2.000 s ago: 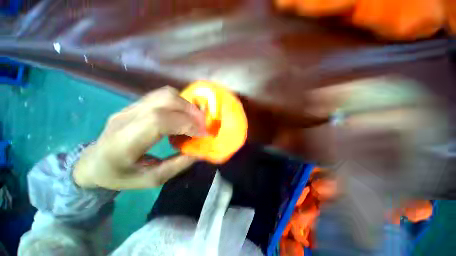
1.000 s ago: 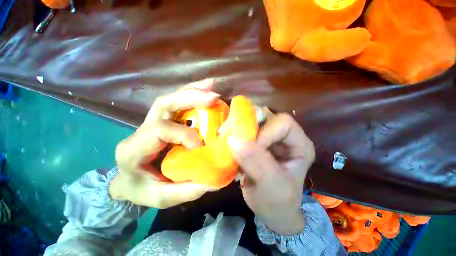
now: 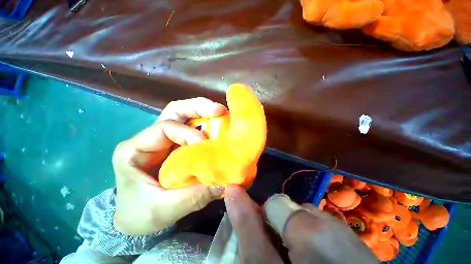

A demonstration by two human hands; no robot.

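Note:
My left hand (image 3: 155,165) holds an orange plush toy (image 3: 237,139) above the lap. The toy has a curved stub pointing up and another pointing left. Part of its face patch, with a dark eye and white bars, shows between my left fingers. My right hand (image 3: 289,227) is below the toy, its fingertip at the toy's lower edge; a whitish wrap covers one finger. A thin orange-red thread (image 3: 310,170) curves up behind my right hand. I cannot make out a needle, nor whether my right fingers grip anything.
Larger orange plush toys (image 3: 408,26) lie at the table's upper right. A blue crate (image 3: 448,227) of small orange pieces stands below the table edge at right. A paper scrap (image 3: 364,124) lies on the brown-covered table (image 3: 310,98). Green floor shows at left.
My right hand came in blurred from the right to the toy, held its right side, and is now lower, at the toy's bottom edge. The toy has been turned so its stubs show.

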